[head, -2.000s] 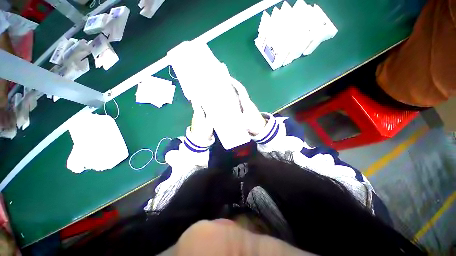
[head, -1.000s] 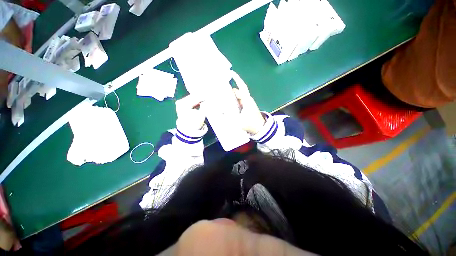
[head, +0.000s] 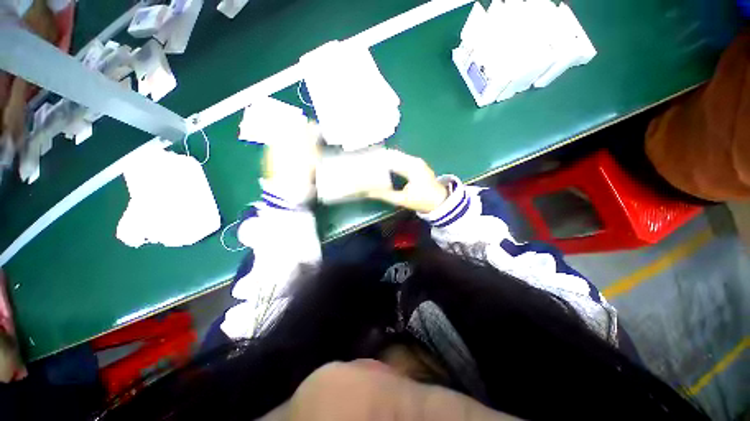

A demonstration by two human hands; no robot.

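Observation:
A white carton [head: 352,175] lies level between my two hands, just above the bench's near edge. My right hand [head: 415,182] grips its right end, with the thumb and fingers around it. My left hand [head: 289,164] is blurred at its left end; whether its fingers hold the carton cannot be told. A thick stack of white cartons [head: 349,94] lies just beyond my hands against the divider strip. A small pile of white papers [head: 267,121] lies beyond my left hand, partly hidden by it.
Upright white cartons [head: 518,53] stand grouped at the right. Another white stack [head: 171,200] and a thin loop [head: 231,236] lie left. A metal post [head: 90,86] crosses the upper left, with cartons on the belt [head: 152,70] behind. A red stool [head: 608,201] and a person's brown sleeve [head: 699,131] are right.
The carton in my hands has turned from lengthwise to crosswise and come apart from the stack. My left hand has moved up and left. The whole view has shifted slightly.

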